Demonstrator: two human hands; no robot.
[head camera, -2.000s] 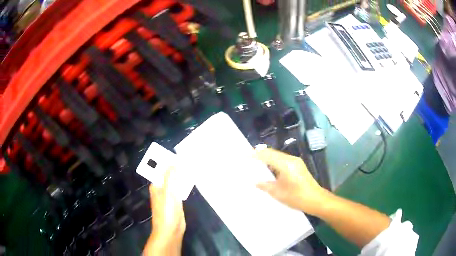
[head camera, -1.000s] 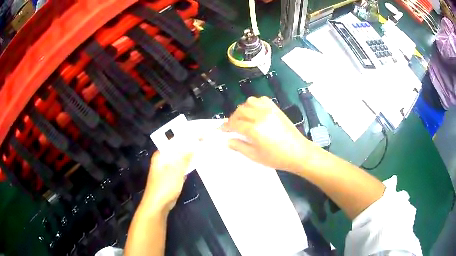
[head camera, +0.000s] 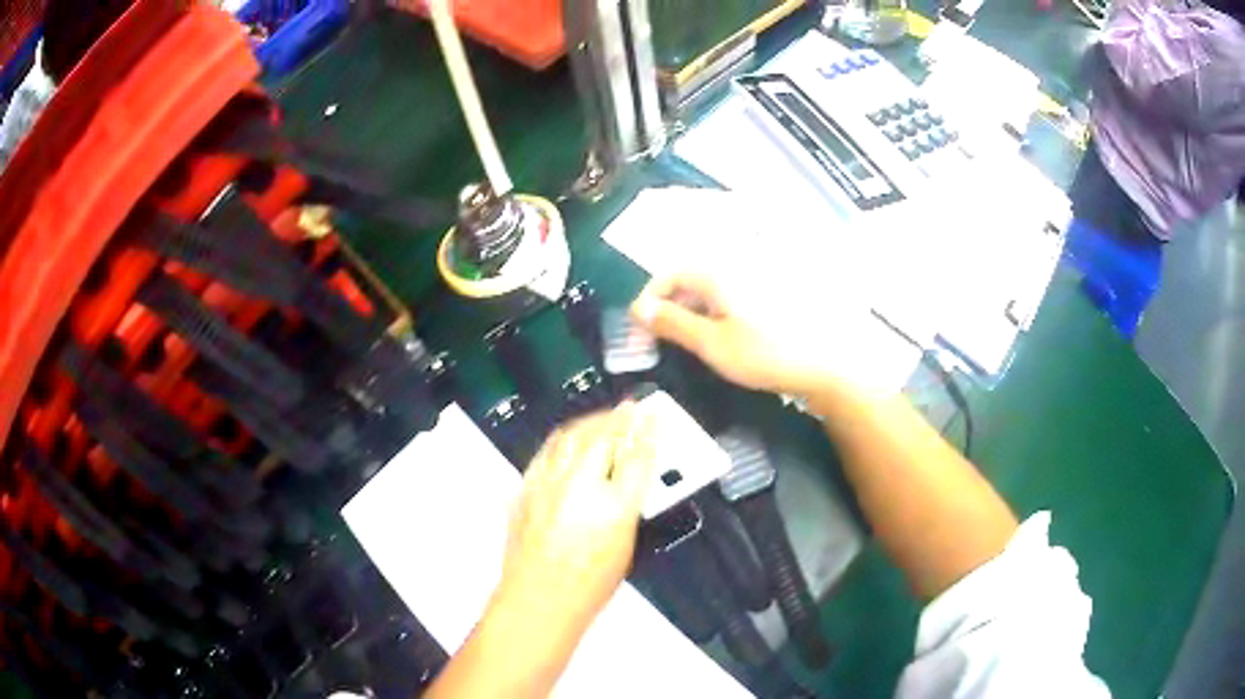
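Observation:
My left hand (head camera: 580, 498) lies over the white label card (head camera: 696, 458) with its small black mark and holds it above the watches. My right hand (head camera: 731, 341) pinches a small pale grey screen film (head camera: 630, 341) at its upper left corner, just above the straps. Another pale film with faint lines (head camera: 747, 466) lies on a watch right of the card. A long white backing sheet (head camera: 444, 526) runs under my left hand. Black watch straps (head camera: 765, 560) lie below the card. Watch faces under the hand and sheet are hidden.
Red trays (head camera: 123, 178) with hanging black straps stand at the left. A bottle (head camera: 492, 232) with a yellow ring, a metal post (head camera: 614, 82), a calculator (head camera: 860, 123) and loose papers (head camera: 997, 260) are at the back. A purple-clad person (head camera: 1174, 109) shows at the right.
The view has shifted right. My left hand has moved right with the card, off the spot near the trays. My right hand has come away from the sheet, with a film in its fingers.

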